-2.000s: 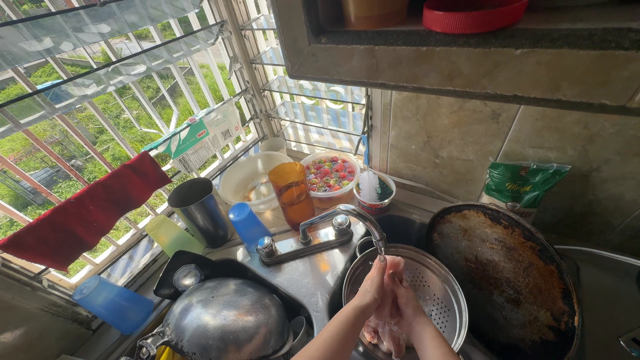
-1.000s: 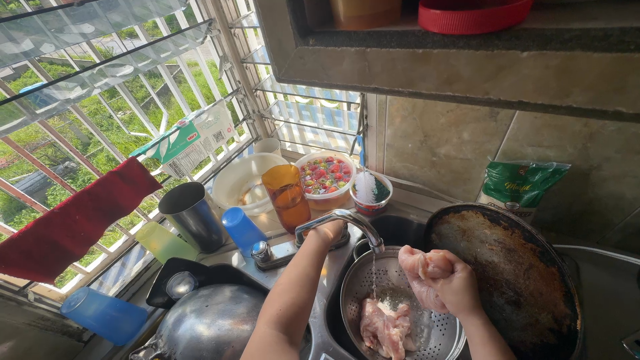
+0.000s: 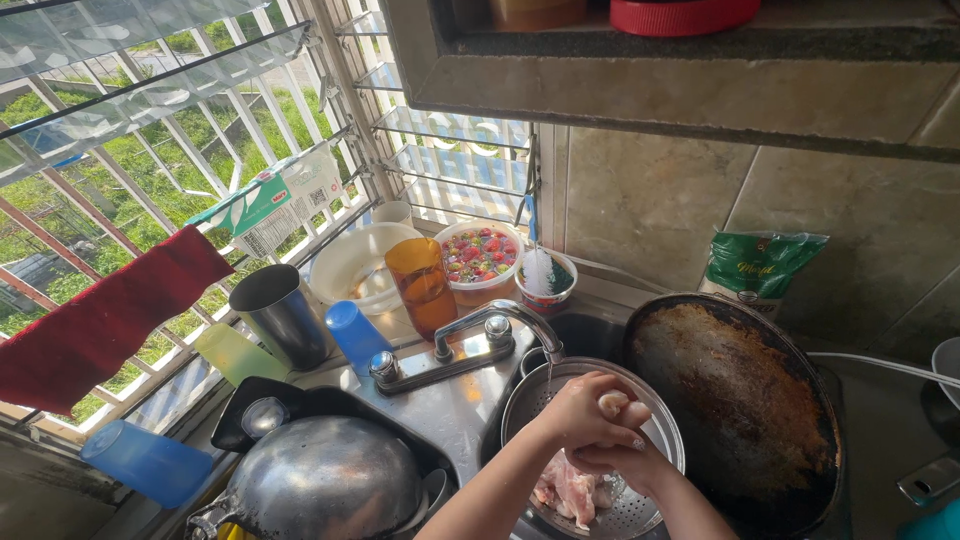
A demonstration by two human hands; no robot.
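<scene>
My left hand (image 3: pixel 589 409) and my right hand (image 3: pixel 626 454) are pressed together around a piece of raw chicken (image 3: pixel 613 405), above a metal colander (image 3: pixel 671 420) in the right sink basin. More raw chicken (image 3: pixel 574 487) lies in the colander, partly hidden by my wrists. A chrome faucet (image 3: pixel 517 309) arches over the colander's back edge, and a thin stream of water falls beside my left hand.
A large blackened pan (image 3: pixel 735 405) leans right of the colander. An upturned metal pot (image 3: pixel 330 476) fills the left basin. Behind the faucet stand an amber cup (image 3: pixel 424 289), a blue cup (image 3: pixel 356 337) and a tub of strawberries (image 3: pixel 480 259). A tiled shelf (image 3: pixel 660 90) overhangs the back.
My left hand has come from the faucet handle to join my right hand around the chicken piece. The water stream at the spout looks thinner than a second ago.
</scene>
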